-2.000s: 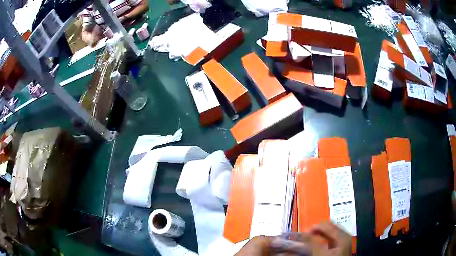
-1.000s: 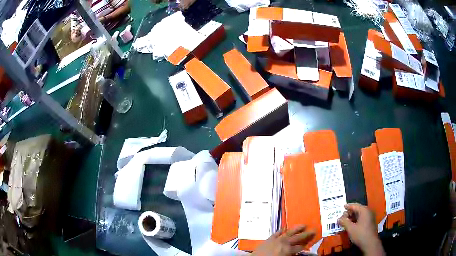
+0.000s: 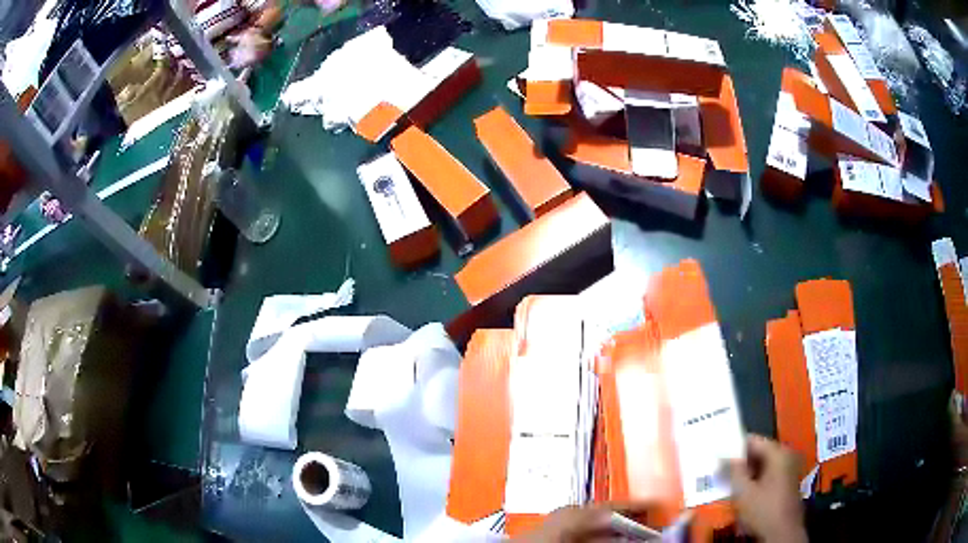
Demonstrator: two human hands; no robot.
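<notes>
A flat orange-and-white carton lies tilted on top of the middle stack of blanks, its upper end slightly blurred. My right hand grips its lower right edge, beside a small barcode on the white panel. My left hand is at the bottom edge, partly cut off and blurred, by the lower end of the blanks. A small white piece shows near its fingertips; whether it is held is unclear. A thick stack of blanks stands left of the working carton. A labelled pile lies to the right.
A label roll and curling white liner lie at the left. Erected cartons stand beyond the blanks, with more at the far right. A metal post and a brown carton are at left. Another person's hand shows at upper left.
Both hands came up from the bottom centre and spread apart over the middle carton. Since one second ago, that carton has tilted and lifted, and my left hand has moved down off its surface.
</notes>
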